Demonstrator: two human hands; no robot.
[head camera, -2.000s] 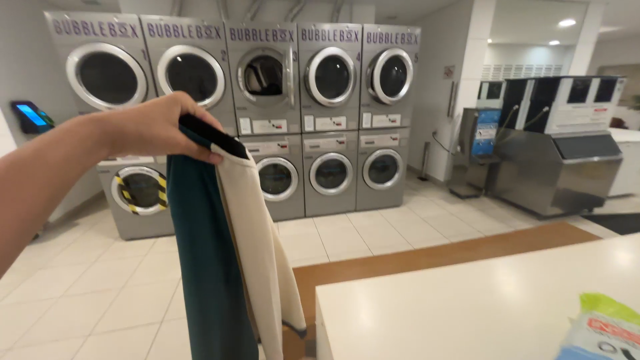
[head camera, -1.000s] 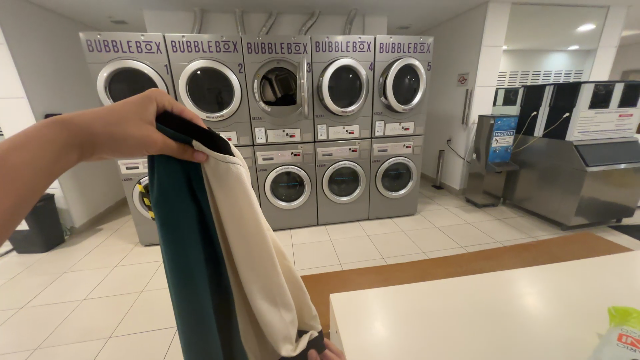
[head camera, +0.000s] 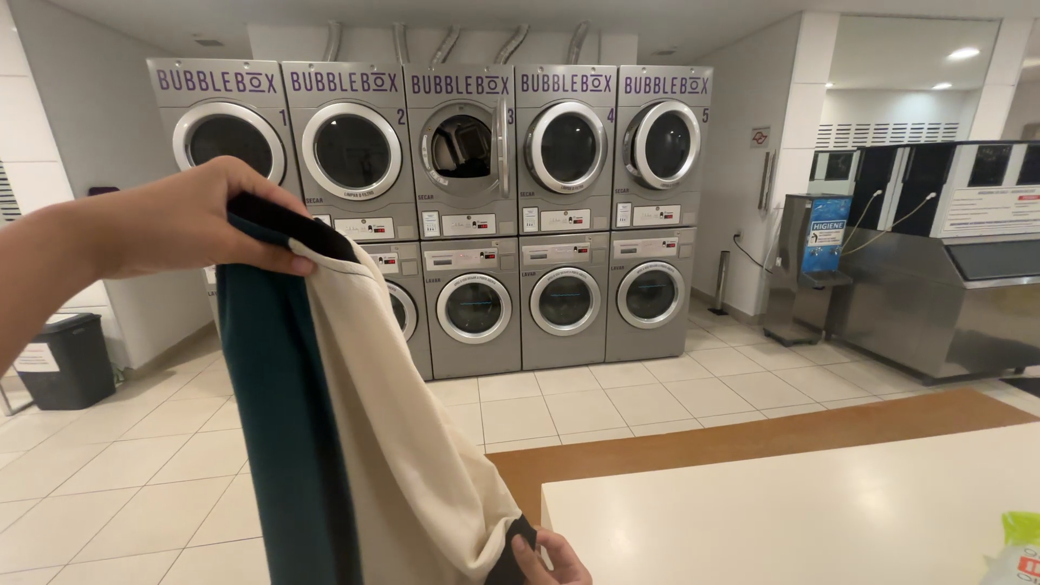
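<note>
A long-sleeved garment (head camera: 390, 390), cream on one side and dark green on the other with black trim, hangs in front of me. My left hand (head camera: 203, 219) pinches it by the dark-edged collar, thumb in front. Low in the view, my right hand (head camera: 552, 561) holds the black cuff (head camera: 513, 552) at the end of the cream sleeve between thumb and fingers. The lower part of the garment runs out of the frame.
A white tabletop (head camera: 780, 512) fills the lower right, with a plastic package (head camera: 1016, 561) at its edge. Beyond stand stacked washers and dryers (head camera: 565, 296); one upper dryer door (head camera: 502, 150) is ajar. A dark bin (head camera: 69, 361) is left, a steel machine (head camera: 918, 309) right.
Two seconds ago my right hand was out of view and the sleeve hung loose; now that hand grips the cuff and draws the sleeve out to the right. My left hand keeps its hold.
</note>
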